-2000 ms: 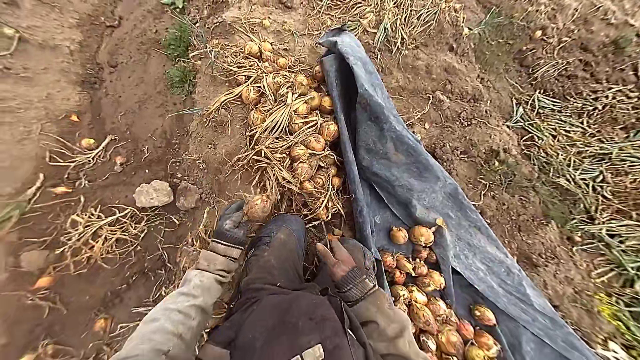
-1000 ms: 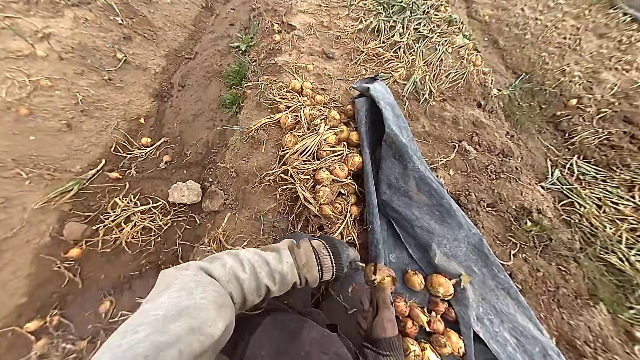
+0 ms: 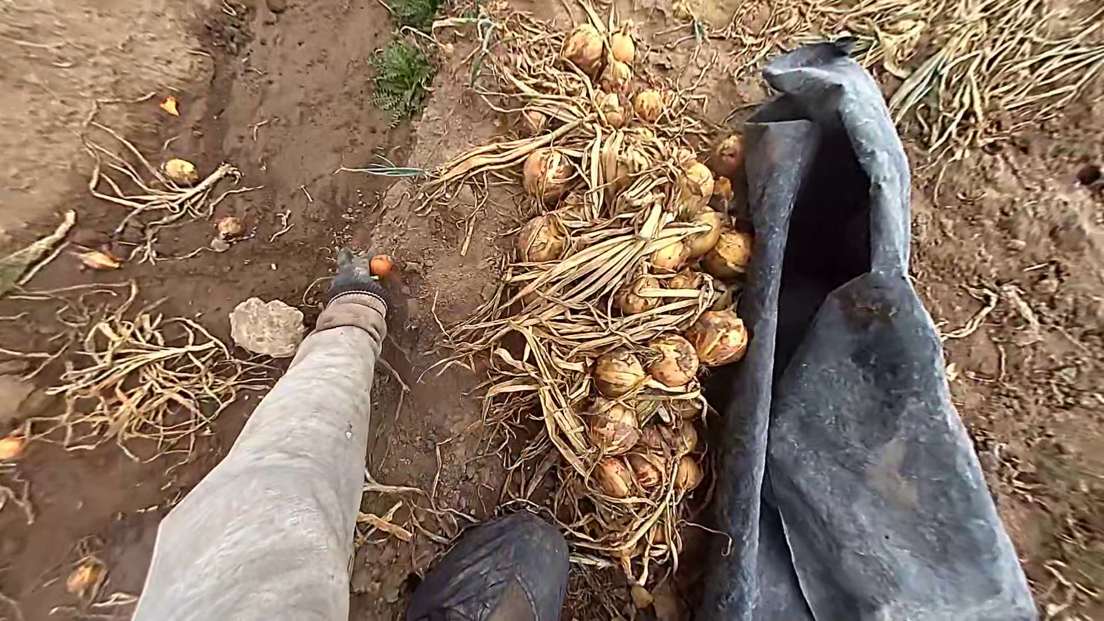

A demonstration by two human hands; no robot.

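Note:
My left hand (image 3: pixel 356 274), in a dark glove with a pale sleeve, reaches out over the soil left of the onion row. A small orange onion (image 3: pixel 380 266) is right at its fingers; whether they grip it cannot be told. Dry, stringy tops cover much of a heap of yellow-brown onions (image 3: pixel 673 360) in the middle. Along the heap's right side lies a folded grey-black sheet (image 3: pixel 888 431), its upper end gaping dark. My right hand is out of the frame.
A pale stone (image 3: pixel 266 327) lies just left of my sleeve. Withered tops (image 3: pixel 142 379) and a few loose onions are scattered farther left. My dark-clad knee (image 3: pixel 496 561) is at the bottom, below the heap. More dry stalks (image 3: pixel 992 69) lie at the upper right.
My left hand has moved from beside my right hand, near the sheet, out to the left. My right hand and the onions on the sheet have left the view, which has shifted.

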